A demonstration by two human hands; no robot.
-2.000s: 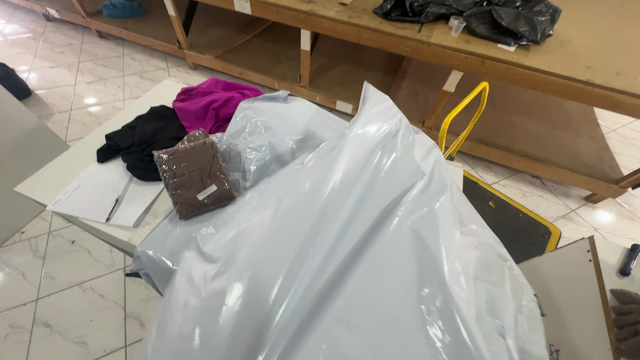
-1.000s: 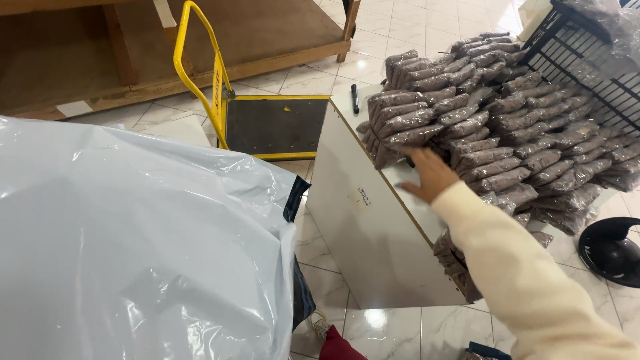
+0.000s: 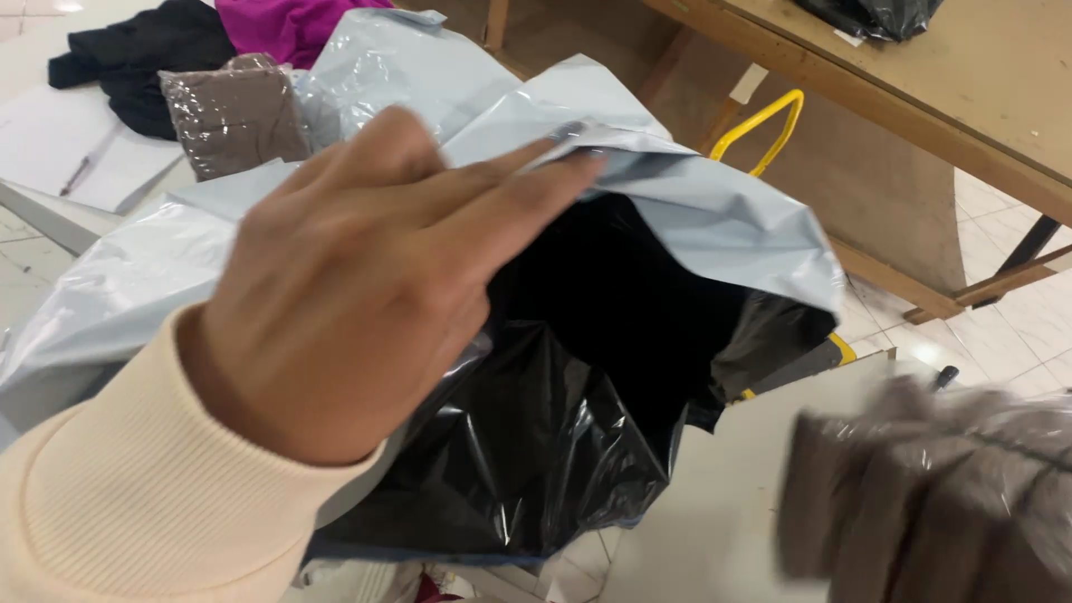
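My left hand (image 3: 368, 251) pinches the upper rim of a large plastic mailing bag (image 3: 729, 226), pale grey outside and black inside. The bag's mouth gapes beneath my fingers, showing the black lining (image 3: 536, 427); its depth is too dark to make out. At the lower right, several brown folded packets in clear plastic (image 3: 930, 494) stand side by side, blurred and close to the camera. My right hand is not visible, and what supports these packets cannot be told. Another wrapped brown packet (image 3: 239, 117) lies on the pale bag material beyond my left hand.
Black cloth (image 3: 155, 63), magenta cloth (image 3: 289, 29) and paper with a pen (image 3: 77, 176) lie at upper left. A wooden table (image 3: 946, 84) stands behind. A trolley's yellow handle (image 3: 779, 126) rises beyond the bag, and a white surface (image 3: 729, 502) lies below right.
The view has swung back left from the packet pile. My left hand has come into view, gripping the bag's rim, and the bag now gapes. My right hand, at the pile one second ago, is out of sight.
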